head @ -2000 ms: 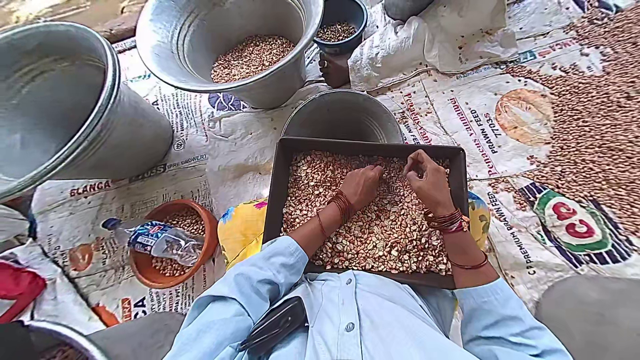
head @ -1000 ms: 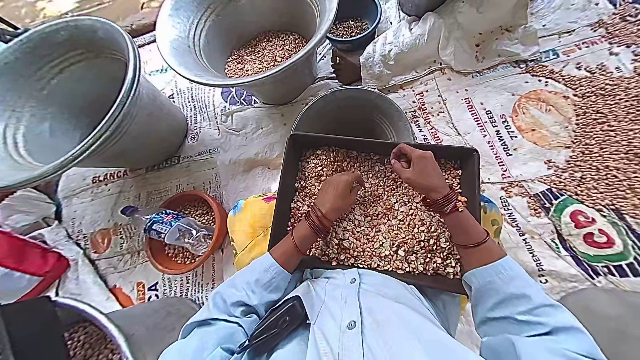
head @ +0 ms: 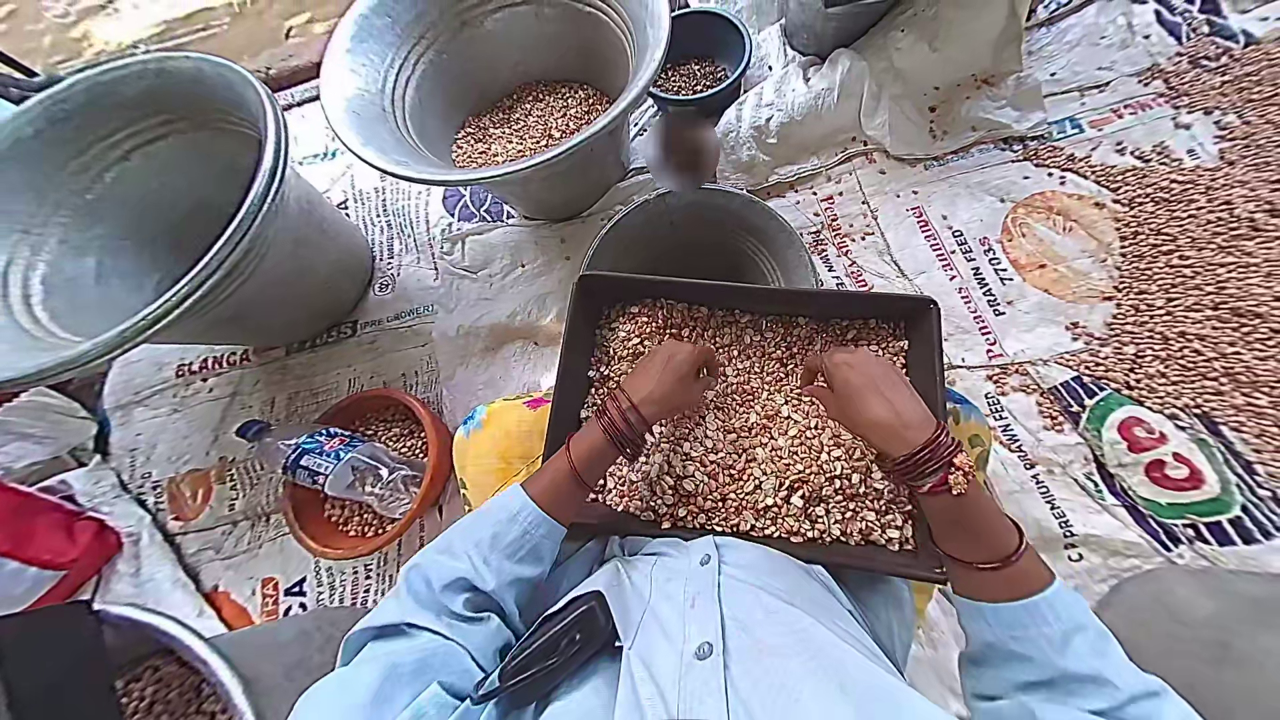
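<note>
A dark rectangular tray (head: 930,345) rests on my lap, filled with split, pinkish-cream nuts or seeds (head: 770,470). My left hand (head: 675,382) is over the left part of the tray, its fingers curled and pinched close to the pieces. Over the right part, my right hand (head: 865,395) is bent inward with thumb and fingertips near each other. Whether either hand has a piece between its fingertips cannot be told. Just beyond the tray's far edge stands a metal pot (head: 700,235), partly hidden by the tray.
Large metal pots (head: 320,260) (head: 570,180) stand at left and far side, one holding nuts. A small dark bucket (head: 715,95) is behind. A clay bowl (head: 435,470) holds nuts and a plastic bottle (head: 345,465). Nuts (head: 1190,270) lie spread on printed sacks (head: 880,220) at right.
My hands have moved apart over the tray since two seconds ago. My right hand has come from the tray's far edge down over the nuts.
</note>
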